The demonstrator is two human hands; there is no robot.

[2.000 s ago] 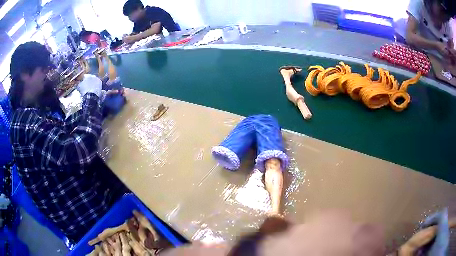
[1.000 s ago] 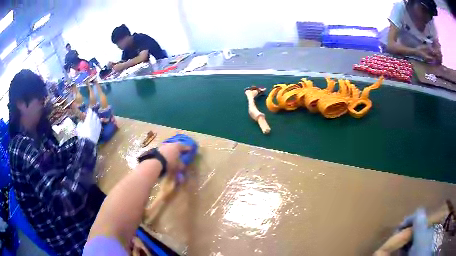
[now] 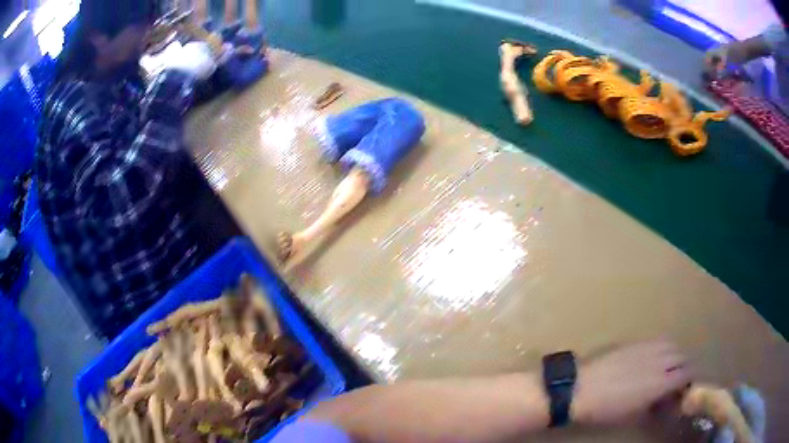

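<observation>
A blue trouser piece (image 3: pixel 394 130) with pale frayed cuffs lies on the brown bench. One tan leg (image 3: pixel 346 197) comes out of its nearer cuff, with its sandalled foot towards the blue crate. The other cuff shows no leg. My bare left hand (image 3: pixel 636 381), with a black watch at the wrist, reaches across to the lower right; its fingertips are blurred and what they grip is unclear. Beside them, my right hand (image 3: pixel 751 415), in a pale glove, is cut off by the bottom right corner and holds a tan leg (image 3: pixel 718 407).
A blue crate (image 3: pixel 246 260) of tan legs stands at the lower left, beside a person in a checked shirt. A small brown piece (image 3: pixel 329 94) lies on the bench. The green belt (image 3: pixel 597 182) carries a loose leg (image 3: pixel 514 82) and orange coils (image 3: pixel 623 104). Another person's hand shows top right.
The trouser piece with its leg has moved left along the bench. My left hand has let go of it and swung to the lower right. The view has tilted down, showing more of the crate.
</observation>
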